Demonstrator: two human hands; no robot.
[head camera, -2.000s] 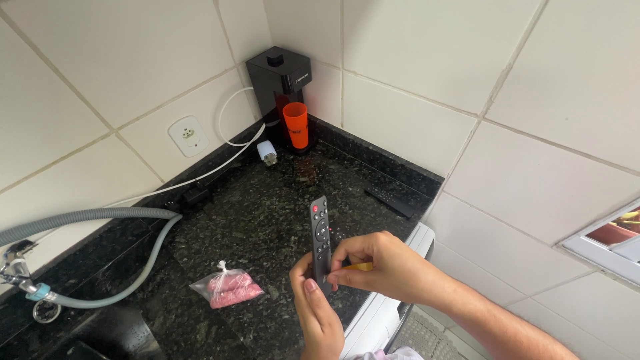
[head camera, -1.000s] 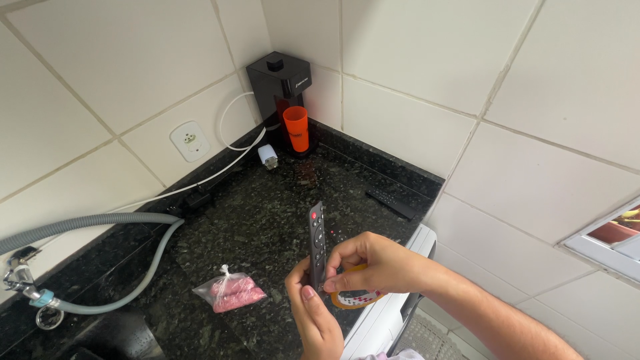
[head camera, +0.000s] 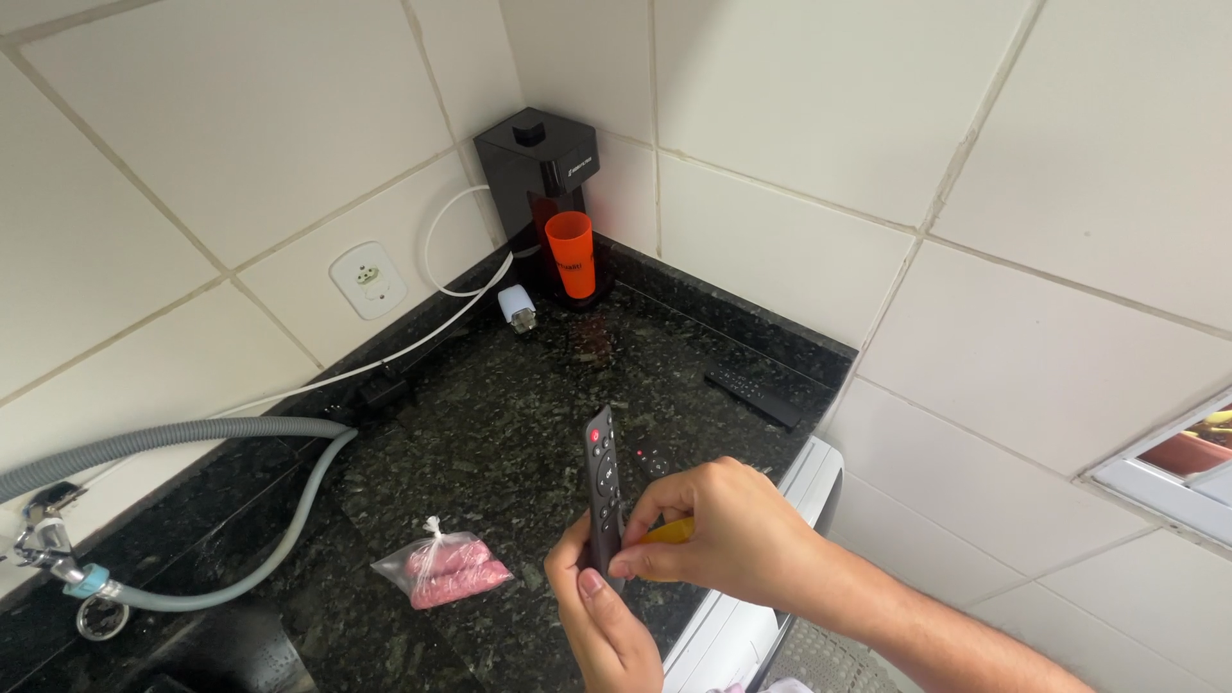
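A black remote control (head camera: 604, 491) with a red button stands nearly upright in my left hand (head camera: 602, 616), its lower end between the thumb and fingers. My right hand (head camera: 717, 539) pinches a thin yellow object (head camera: 668, 533) against the remote's right side; most of that object is hidden by the fingers, so its kind cannot be told. A second black remote (head camera: 753, 396) lies on the granite counter near the right edge. To the left of my hands, a knotted clear plastic bag with pink contents (head camera: 450, 570) rests on the counter.
In the corner stands a black water dispenser (head camera: 525, 164) with an orange cup (head camera: 572, 255) on its base, beside a white plug adapter (head camera: 517, 308). A grey hose (head camera: 313, 510) runs to a tap (head camera: 46, 534) at left. A white appliance (head camera: 731, 640) adjoins the counter's right edge.
My right hand has shifted a little at the remote's side. The yellow object's patterned face showed below my right fingers one second ago and is now out of sight.
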